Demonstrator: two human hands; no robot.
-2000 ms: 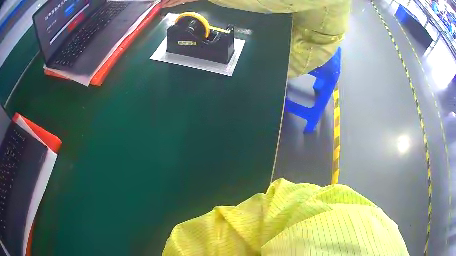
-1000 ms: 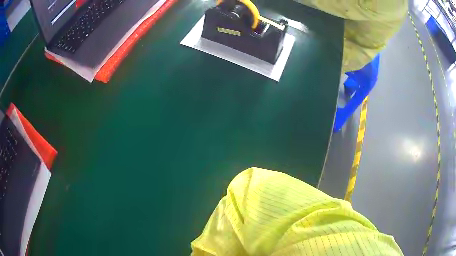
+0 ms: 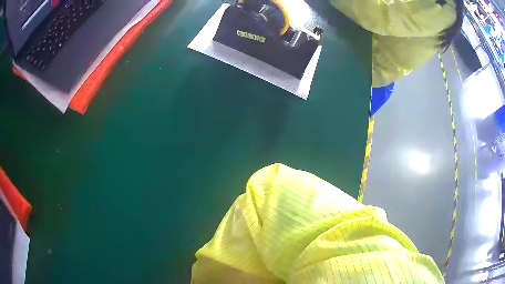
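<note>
Neither of my hands is in view; only a yellow sleeve with fine grid lines shows at the bottom centre and right. The near laptop (image 3: 8,249) is cut off by the lower left edge; a dark corner of it shows over a white sheet (image 3: 21,256) and a red pad (image 3: 15,202). Another open laptop (image 3: 83,36) lies at the upper left with part of its lit screen and keyboard showing. It rests on a white sheet and a red-orange pad (image 3: 113,62).
A black tape dispenser (image 3: 260,41) with a yellow roll stands on a white sheet (image 3: 303,89) on the green table mat (image 3: 160,161). A person in a yellow smock (image 3: 407,28) sits beyond the table's right edge on a blue stool (image 3: 381,99). Yellow-marked grey floor lies to the right.
The view has shifted, so the near laptop has slid further out at the lower left and the tape dispenser appears larger. The seated person's stool is now mostly hidden behind the table edge.
</note>
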